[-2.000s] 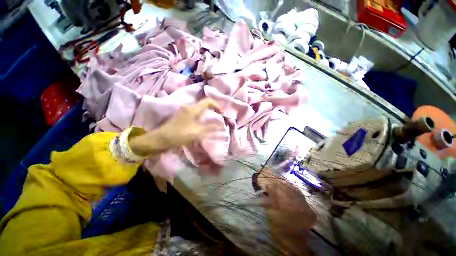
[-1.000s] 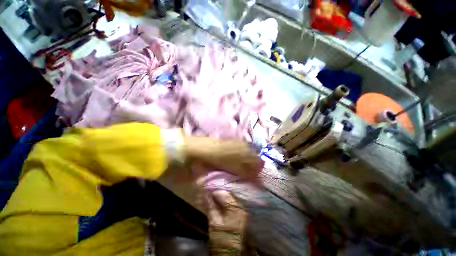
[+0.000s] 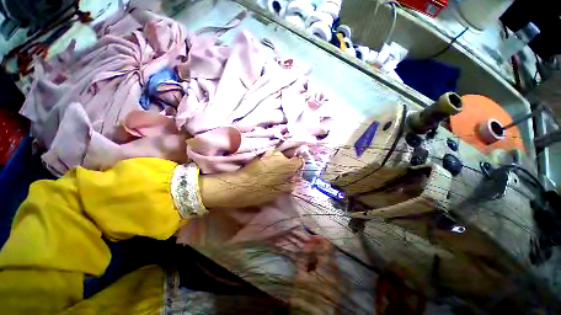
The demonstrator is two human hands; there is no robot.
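Note:
A large heap of pale pink fabric pieces (image 3: 246,92) lies on the machine table, with a blue tie (image 3: 161,86) at its gathered centre. My left hand (image 3: 264,178), below a yellow sleeve, has its fingers closed on a pink piece close to the lit needle area (image 3: 328,188). Pink cloth also shows below this hand. My right hand (image 3: 317,261) is blurred and dim at the lower middle, behind dark hair-like strands; its fingers and anything in them cannot be made out. The cream sewing machine head (image 3: 369,147) stands right of my left hand.
White thread spools (image 3: 320,24) lie in the trough (image 3: 424,49) behind the table. A large orange cone (image 3: 473,117) stands at the right. A red box (image 3: 424,6) is at the top edge. Red cloth or a container (image 3: 9,135) shows at far left. A blurred red shape (image 3: 397,289) is at the bottom.
My left hand has gone from over the heap to beside the needle area. My right hand is lower and dimmer than one second ago, apart from the left. The view has shifted.

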